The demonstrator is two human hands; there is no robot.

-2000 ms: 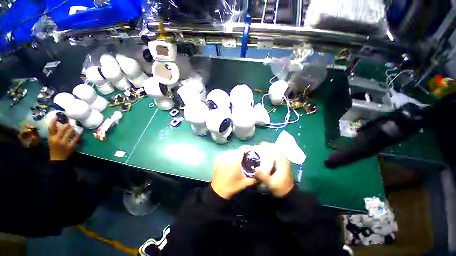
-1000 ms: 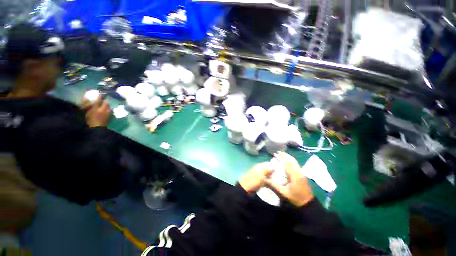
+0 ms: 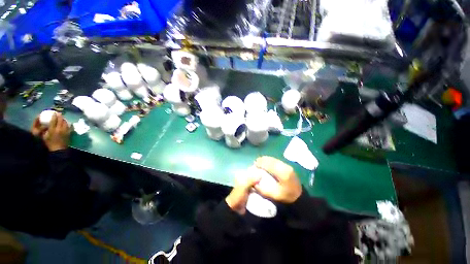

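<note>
A white camera (image 3: 261, 205) is held between my two hands at the front edge of the green mat. My left hand (image 3: 241, 191) grips it from the left. My right hand (image 3: 281, 179) wraps over its top and right side. Its rounded white lower end shows below my hands; the rest is hidden by the fingers, and no black face shows. Several white camera housings (image 3: 234, 126) stand in a cluster on the mat just beyond my hands.
A white sheet (image 3: 300, 153) lies right of my hands. A black electric screwdriver (image 3: 355, 126) hangs at the right. A cable (image 3: 300, 125) lies behind the sheet. A co-worker's hands (image 3: 52, 129) hold a white part at the left, near more housings (image 3: 95, 111).
The black round face seen in my hands two seconds ago no longer shows; the camera is turned with its white end downward. The view swung left and back.
</note>
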